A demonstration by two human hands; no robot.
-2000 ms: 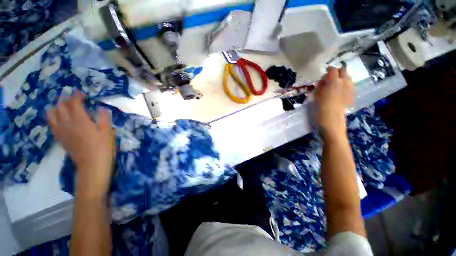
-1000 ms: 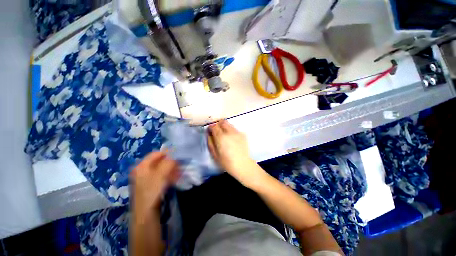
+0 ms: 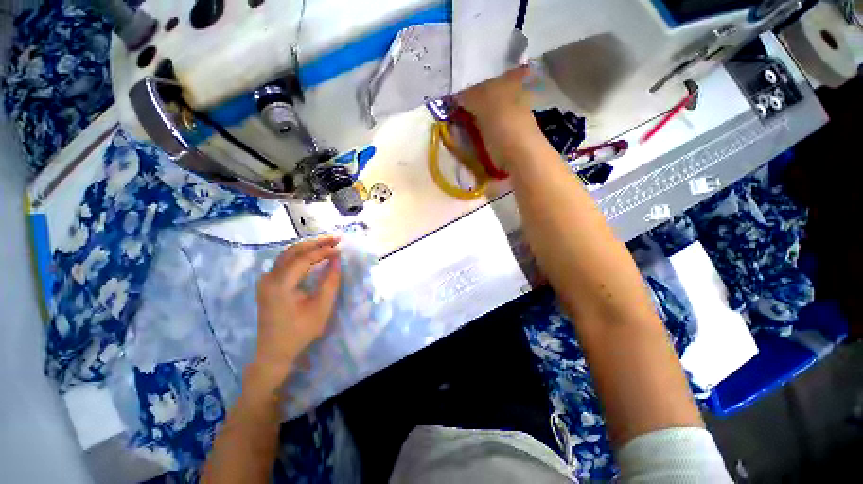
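Observation:
The floral fabric (image 3: 213, 312) lies on the machine table, pale wrong side up at the middle and blue right side up at the left. Its pale part reaches the presser foot area (image 3: 348, 200). My left hand (image 3: 301, 298) rests on the pale fabric just below the needle area, thumb and fingers curved; whether the tips pinch the edge is unclear. My right hand (image 3: 497, 104) reaches across to the machine body, over the red handle of the scissors (image 3: 458, 178). Its fingers are partly hidden, and I cannot tell whether they hold anything.
The white machine head (image 3: 227, 76) spans the top. Black scraps (image 3: 560, 130), a red-handled tool (image 3: 606, 151) and a thin red stick (image 3: 667, 118) lie right of my forearm. A floral bundle (image 3: 587, 378) with a white card (image 3: 712, 321) hangs below the table edge, over a blue bin (image 3: 781, 373).
The fabric has been spread pale side up by the needle. My right hand has left it and moved up to the scissors and machine body. My left hand has moved up towards the needle.

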